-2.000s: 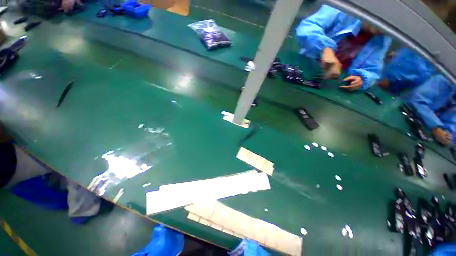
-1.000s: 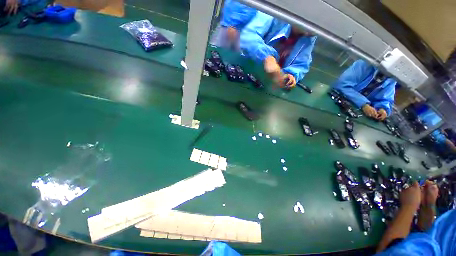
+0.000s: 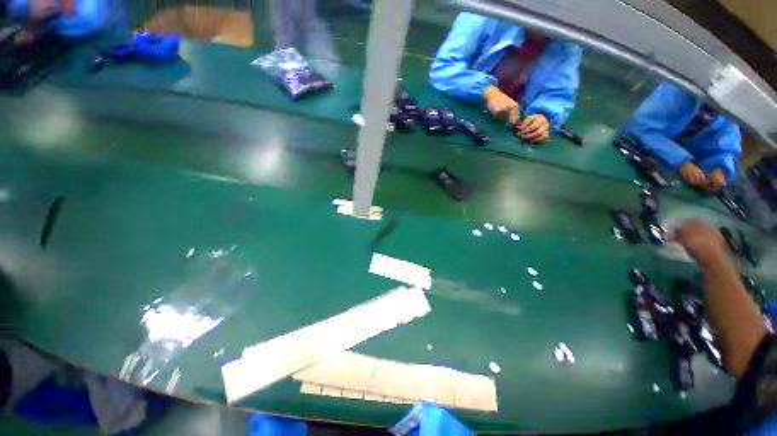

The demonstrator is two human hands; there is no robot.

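Neither of my hands shows; only blue cloth (image 3: 433, 421) is cut off at the bottom edge. A long white strip (image 3: 328, 339) lies slanted on the green bench near its front edge. Its lower part meets a beige sheet (image 3: 400, 379) divided into small rectangles. A smaller divided beige piece (image 3: 400, 270) lies just beyond the white strip's upper end. Shiny clear plastic (image 3: 179, 325) lies to the left. Small white pieces (image 3: 494, 367) are scattered to the right.
A grey post (image 3: 378, 111) stands on the bench. Black handsets (image 3: 682, 328) are heaped at right, where another person's forearm (image 3: 731, 298) reaches over. People in blue smocks sit opposite. A plastic bag (image 3: 294, 74) and a thin dark stick (image 3: 52, 220) lie left.
The camera view has swung right and then partly back left. At the right, two hands of another person showed over the handset heap; now one forearm stretches farther back towards the single handsets.
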